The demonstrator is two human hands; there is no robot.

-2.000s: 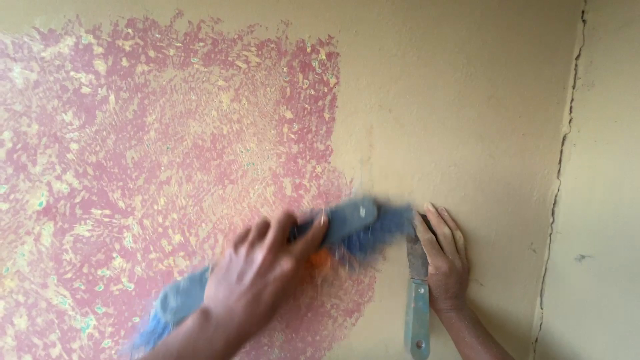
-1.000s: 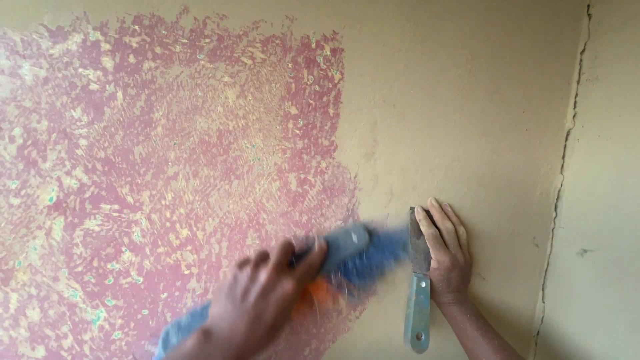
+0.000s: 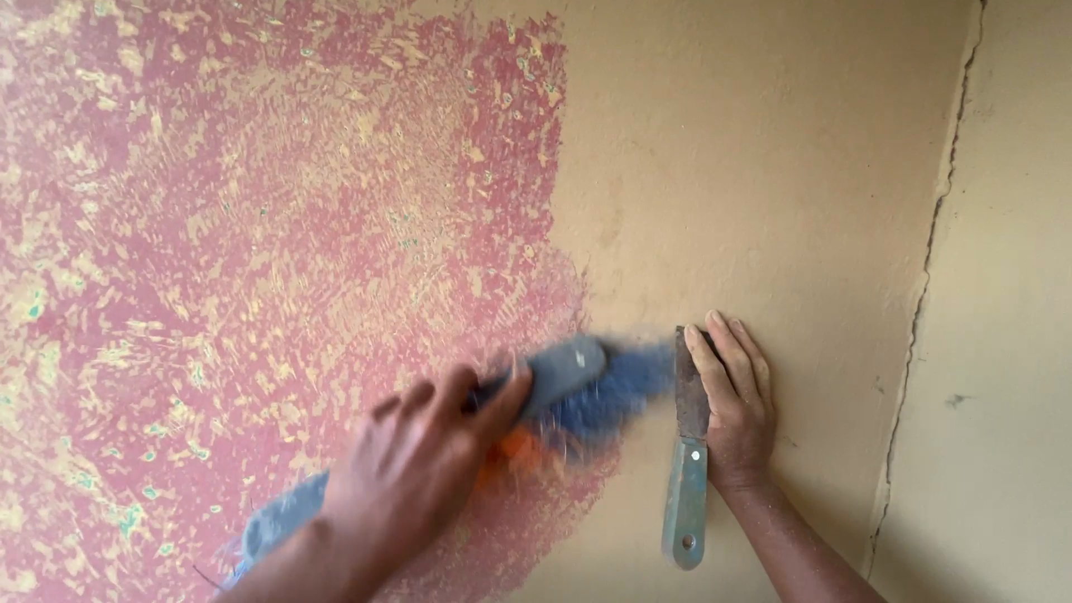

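In my left hand [image 3: 410, 469] is a brush with a grey-blue plastic back [image 3: 565, 377] and blue and orange bristles. It lies at a slant across the wall over the pink patch's lower right edge, blurred by motion. The bristles reach to the blade of a putty knife [image 3: 693, 402], which stands upright against the wall. My right hand [image 3: 737, 402] presses the knife's worn blade with its fingertips, the other fingers spread on the wall. The knife's green-blue handle hangs down, free of my palm.
The wall carries a large mottled pink patch [image 3: 335, 251] with beige and green flecks. Beige paint [image 3: 754, 167] covers the part right of it. A long jagged crack [image 3: 928, 243] runs down the corner at the right, where another beige wall [image 3: 1005, 335] begins.
The brush in my left hand sits a little lower relative to the putty knife than two seconds ago. My right hand and the knife keep their place on the wall.
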